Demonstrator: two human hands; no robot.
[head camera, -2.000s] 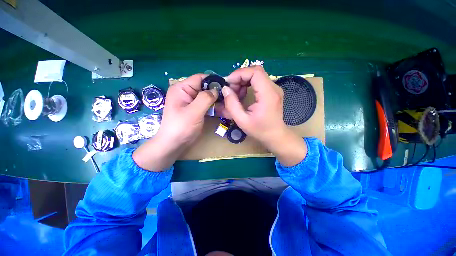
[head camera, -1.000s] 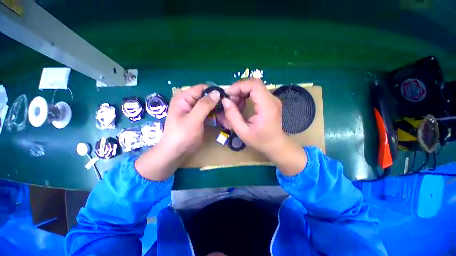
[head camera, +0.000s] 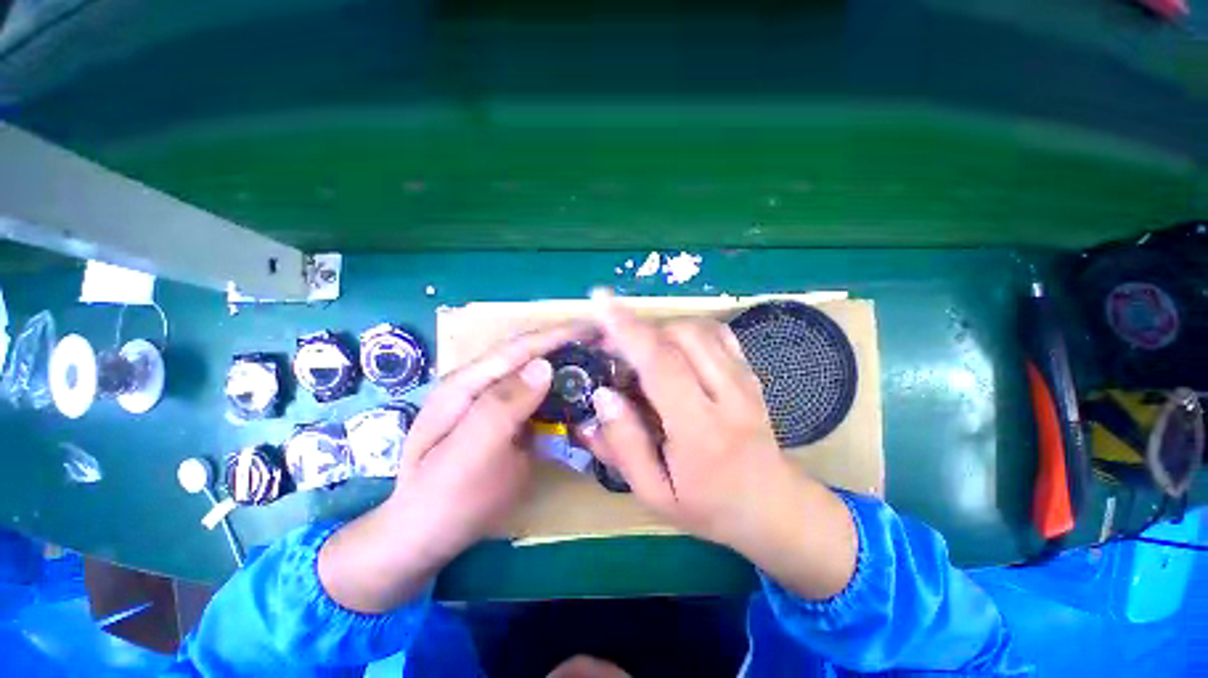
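Observation:
A round electronic unit (head camera: 572, 383), black with a shiny centre, is held above the tan work board (head camera: 861, 503). My left hand (head camera: 470, 444) grips it from the left with thumb and fingers. My right hand (head camera: 702, 417) grips it from the right, fingers over its far side. A pale and yellow-edged piece (head camera: 562, 448), perhaps a battery, shows just below the unit between my hands. A small black disc (head camera: 609, 477) lies beside it, mostly hidden by my right hand.
Several shiny dark units (head camera: 322, 366) stand left of the board. Further left are a white reel (head camera: 74, 376) and a small white disc (head camera: 195, 474). A round mesh grille (head camera: 799, 371) lies on the board's right. An orange-black tool (head camera: 1051, 444) and a black fan (head camera: 1142, 315) are far right.
The view has tilted, so the bench sits lower in the picture. My fingers have closed further around the unit, and its face with the shiny centre now shows. The small black disc is now mostly covered.

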